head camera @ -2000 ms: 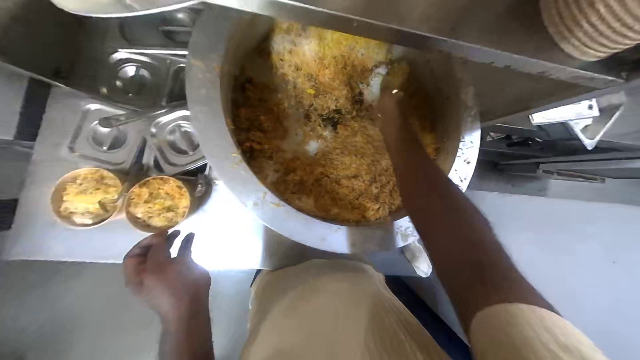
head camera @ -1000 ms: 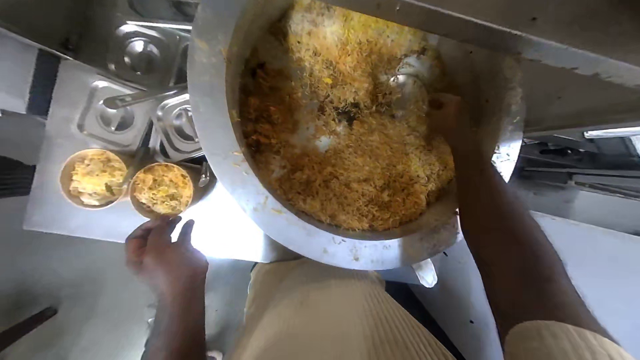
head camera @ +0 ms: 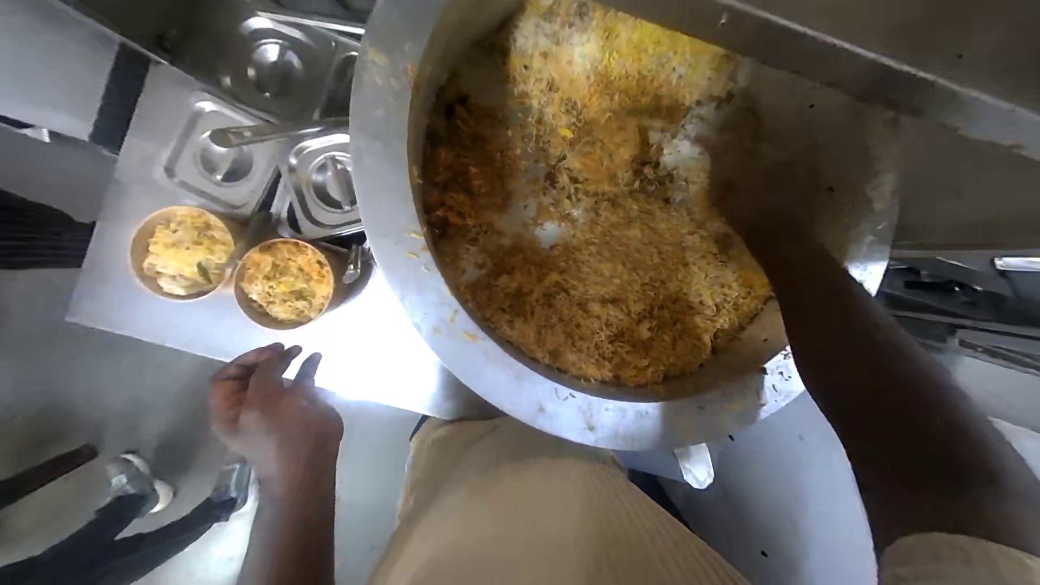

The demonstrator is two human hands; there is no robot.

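A large round metal pot with a wide flat rim holds loose cooked rice, orange-brown with white and yellow patches. My right hand reaches into the pot at its right side; it is dark and blurred there, so its fingers and anything in them cannot be made out. My left hand is empty, fingers apart, at the counter's front edge. Just beyond it stands a round bowl of rice, not touched by the hand. Another round bowl of rice stands to its left.
Lidded steel containers stand behind the bowls, with a metal utensil handle lying across them. A metal shelf edge crosses above the pot at the upper right. Another person's feet show on the floor at lower left.
My left hand has drawn back from the edge of the right-hand bowl, where it was one second ago. My right hand remains inside the pot.
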